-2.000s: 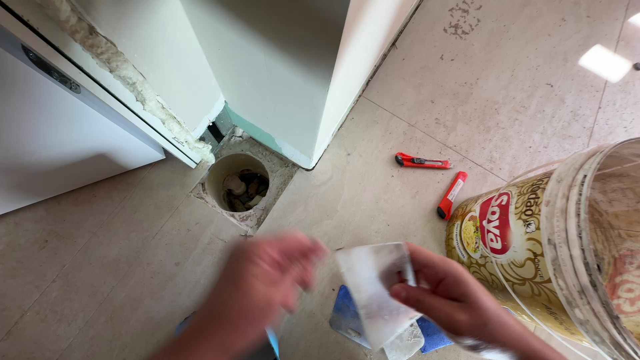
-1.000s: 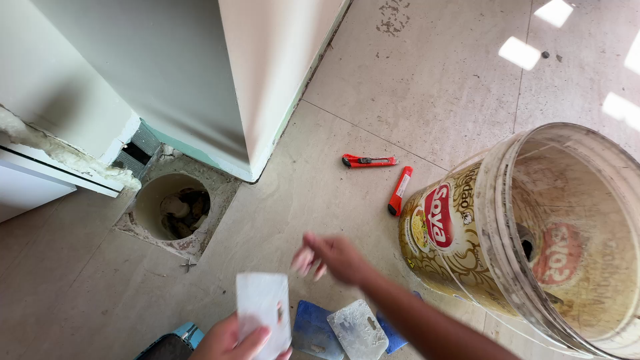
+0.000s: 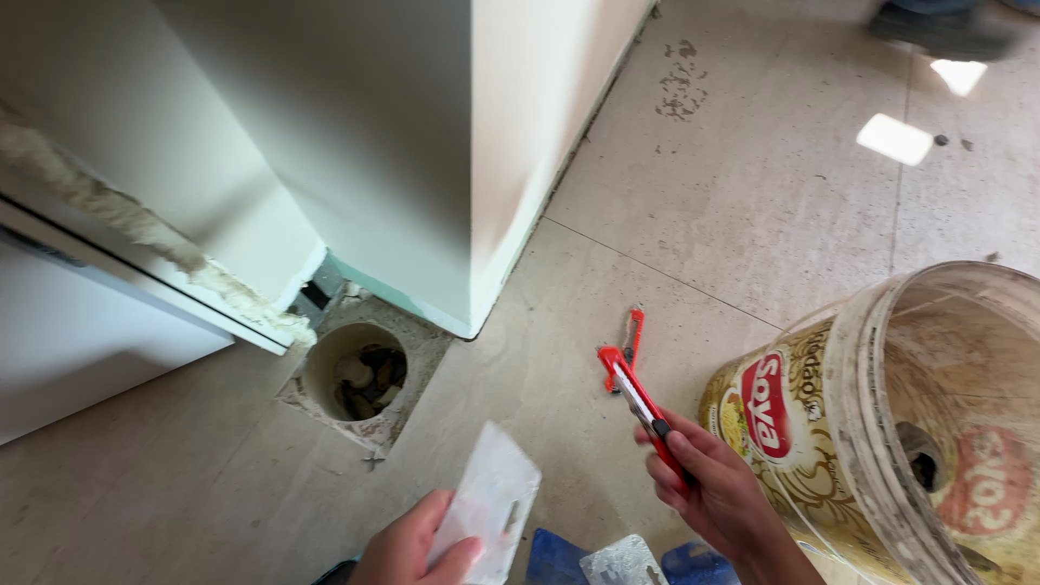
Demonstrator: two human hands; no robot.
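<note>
In my left hand (image 3: 422,544), at the bottom centre, is a white plastic spreader (image 3: 491,504) with a slot near one edge. My right hand (image 3: 707,487) grips a red snap-off utility knife (image 3: 646,406), its head pointing up and left. Beyond it a second red utility knife (image 3: 634,329) lies on the tile floor, partly hidden behind the held one. Blue spreaders (image 3: 556,559) and a whitish one (image 3: 626,562) lie on the floor between my hands at the bottom edge.
At right stands a clear plastic bucket (image 3: 853,406) with a Soya label. A round drain opening (image 3: 366,374) holding debris sits by the wall corner (image 3: 471,329). Left is a white door panel (image 3: 97,341). A person's shoe (image 3: 934,32) shows at top right.
My right hand has picked up one of the two red knives that lay on the floor. The other knife now lies at a different angle. A shoe has come into view at the top right.
</note>
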